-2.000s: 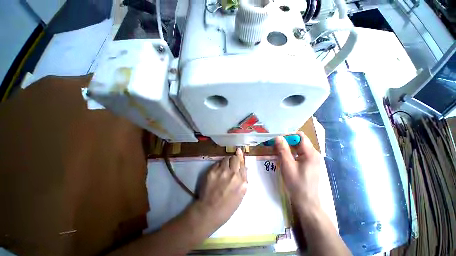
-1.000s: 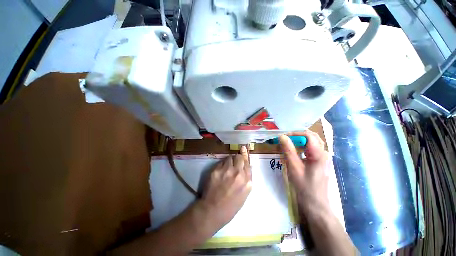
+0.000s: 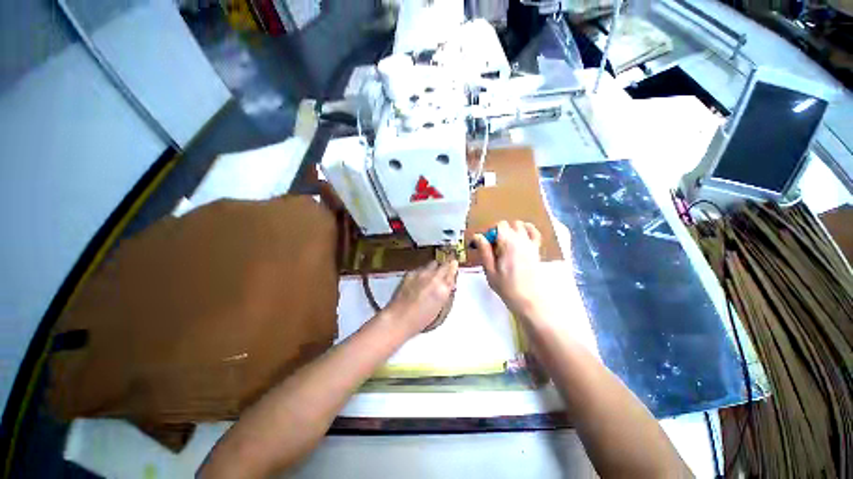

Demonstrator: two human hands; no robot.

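Observation:
My left hand (image 3: 423, 297) is at the strap end under the machine head (image 3: 418, 178), its fingertips at the yellow-gold clamp (image 3: 449, 253). The brown handle strap (image 3: 371, 293) loops down over the white template (image 3: 477, 323) and passes behind this hand. My right hand (image 3: 510, 257) is closed around a small turquoise-handled tool (image 3: 491, 235), just right of the clamp; its tip is too small to make out. A brown bag panel (image 3: 514, 201) lies under and behind the head.
A big brown panel stack (image 3: 206, 299) is at the left. A blue-grey metal plate (image 3: 636, 299) lies right of the template. A strap bundle (image 3: 795, 327) hangs at the far right, below the control screen (image 3: 769, 136). The table's front edge runs below my forearms.
The view has moved back and widened, so the head looks smaller and the screen shows fully. Both hands remain near the clamp. More of the strap loop shows right of my left hand.

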